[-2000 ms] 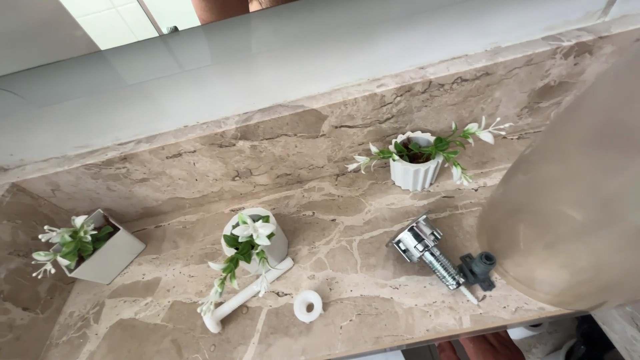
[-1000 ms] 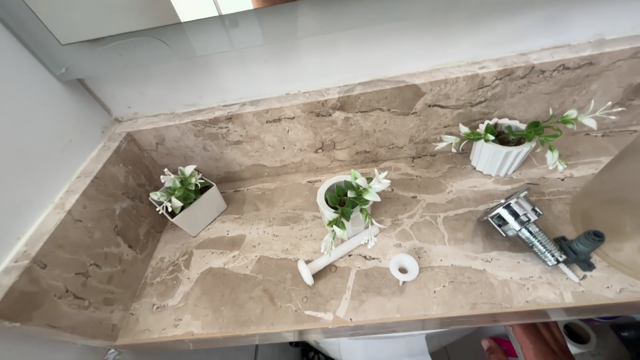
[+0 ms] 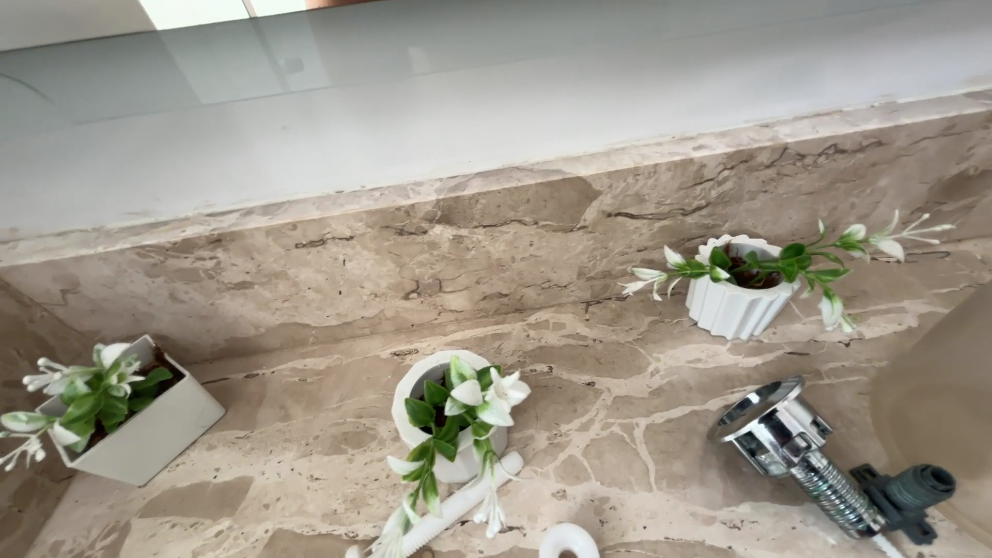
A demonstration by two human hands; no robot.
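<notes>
Neither my left hand nor my right hand shows in the head view now. On the marble counter, a chrome fitting with a round cup-like head and a threaded shank (image 3: 806, 457) lies on its side at the right. A dark grey plastic fitting (image 3: 907, 492) lies at its lower end. A white plastic tube (image 3: 457, 508) lies at the bottom centre, partly under the flowers of a round white pot (image 3: 457, 457). To its right is a white ring-shaped part (image 3: 570, 540), cut off by the bottom edge.
A square white pot (image 3: 147, 434) with an artificial plant stands at the left. A fluted white pot (image 3: 732, 310) stands by the marble backsplash (image 3: 465, 240). The curved side of a large beige vessel (image 3: 945, 411) fills the right edge. A mirror's edge (image 3: 77, 39) shows at the top left.
The view has shifted. The fingers seen below the counter's front edge in the earlier frames are out of the picture. The items on the counter have not plainly moved.
</notes>
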